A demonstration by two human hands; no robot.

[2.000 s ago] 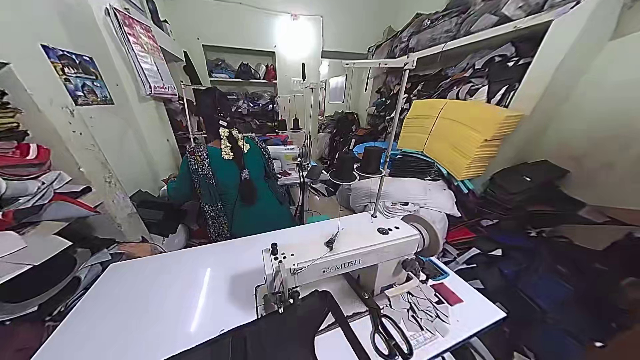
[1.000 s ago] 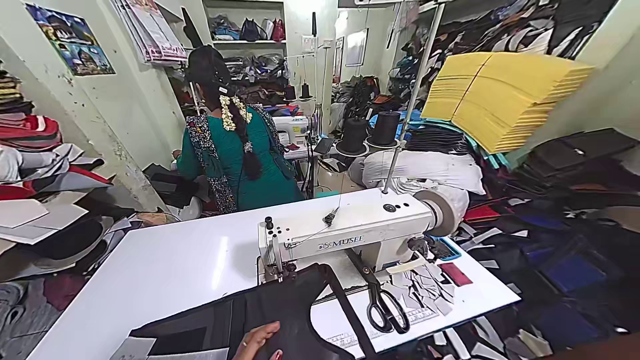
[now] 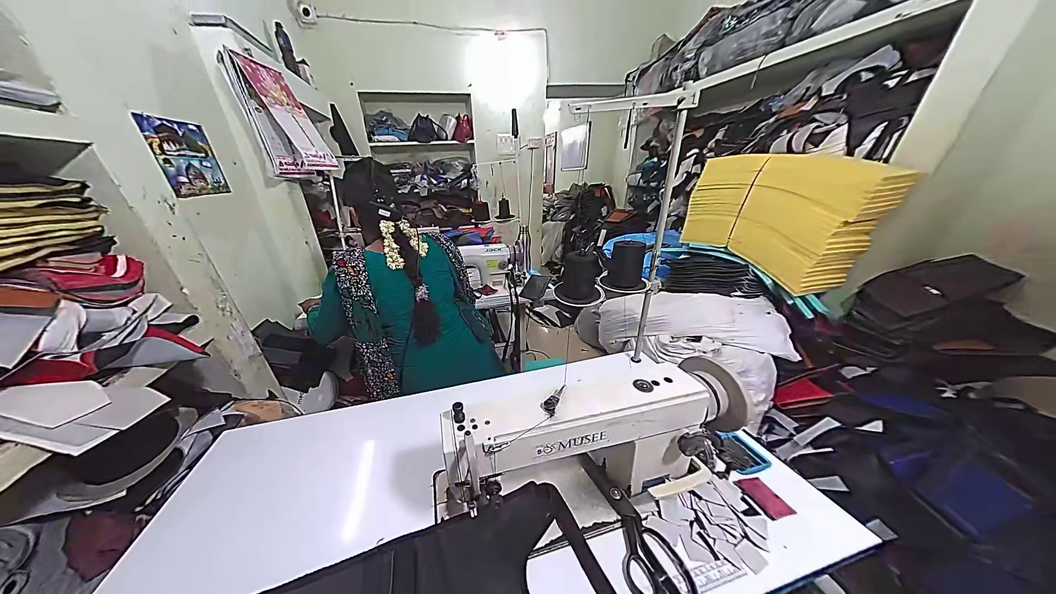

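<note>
Neither of my hands is in view. A white Musee sewing machine point(image 3: 577, 421) stands on the glossy white table point(image 3: 272, 470). A dark fabric piece point(image 3: 445, 553) lies at the near side of the table, its upper edge at the machine's needle and presser foot area; its lower part runs out of the frame. A dark strap-like strip point(image 3: 577, 536) extends from it to the right. Black-handled scissors point(image 3: 648, 544) rest beside the machine, blades toward its arm. Next to them lie small pale fabric scraps point(image 3: 718, 520) and a dark red piece point(image 3: 765, 497).
A person in green point(image 3: 421, 322) sits beyond the table, back to me, near another sewing machine point(image 3: 487, 260). Black thread cones point(image 3: 580, 276) stand behind my machine. Stacked yellow sheets point(image 3: 792, 214) are at right; piled fabrics point(image 3: 74, 330) at left; dark material point(image 3: 957, 470) lies right of the table.
A hand that lay on the dark fabric at the near edge one second ago is out of view now. The scissors and scraps remain beside the machine.
</note>
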